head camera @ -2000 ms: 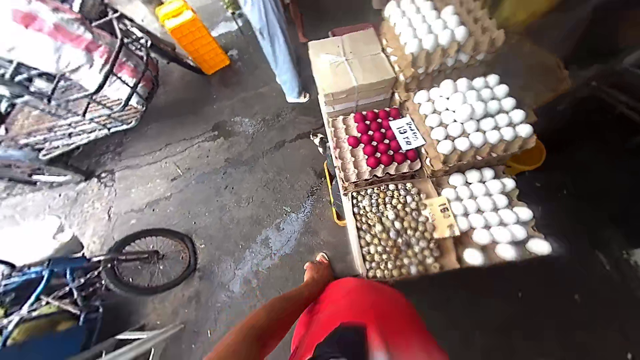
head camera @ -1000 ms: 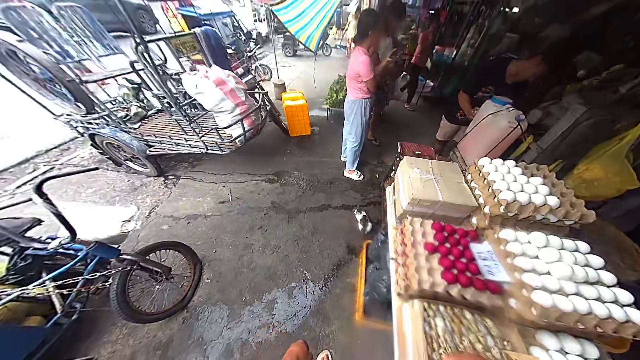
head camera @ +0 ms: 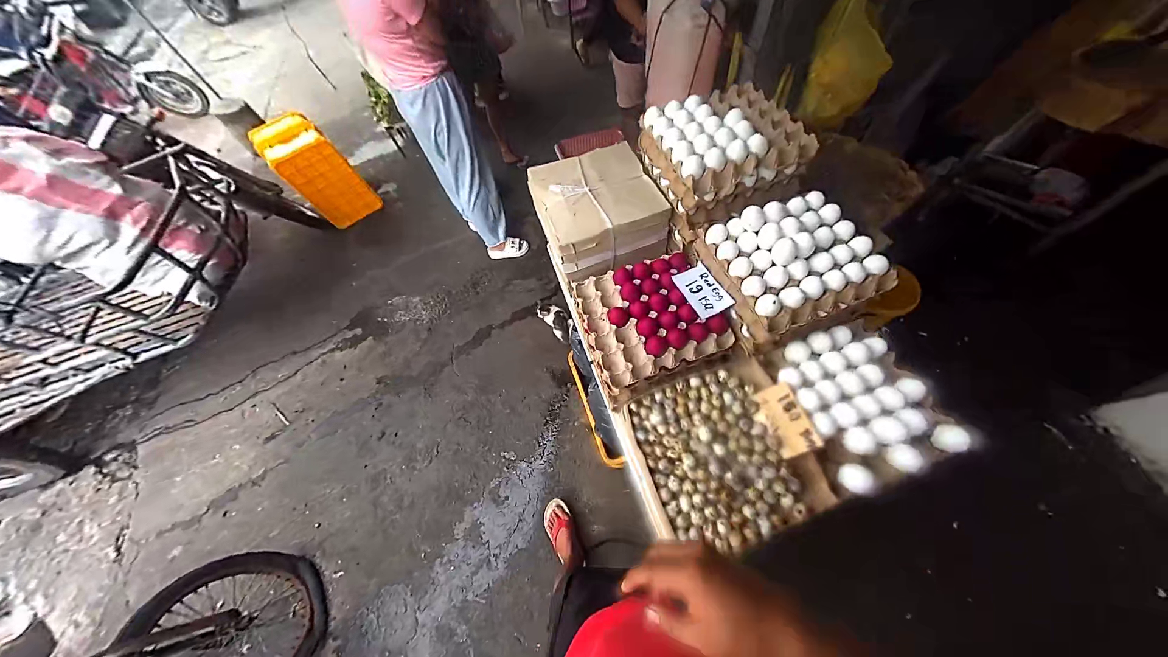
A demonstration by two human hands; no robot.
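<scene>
My right hand (head camera: 684, 589), blurred, reaches in from the bottom right over my red clothing (head camera: 620, 630), fingers curled; whether it holds anything is unclear. Just beyond it lies a shallow box of speckled quail eggs (head camera: 721, 456) with a cardboard sign (head camera: 787, 420). Behind that, red eggs (head camera: 659, 306) fill part of a pulp tray under a white handwritten sign (head camera: 703, 292). White eggs stand in trays at the near right (head camera: 853, 388), the middle right (head camera: 794, 255) and the back (head camera: 703, 137). A string-tied cardboard box (head camera: 598, 205) is beside the red eggs. My left hand is out of view.
A person in pink and light blue (head camera: 452, 137) stands beyond the stall; others are behind. An orange plastic crate (head camera: 319, 173), a metal cart with a striped sack (head camera: 109, 210) and a bicycle wheel (head camera: 228, 598) are left. A small cat (head camera: 554, 319) sits by the stall's edge.
The arm and hand seen at the lower middle two seconds ago are gone from there. My right hand now shows larger at the bottom. The view has tilted down since one second ago.
</scene>
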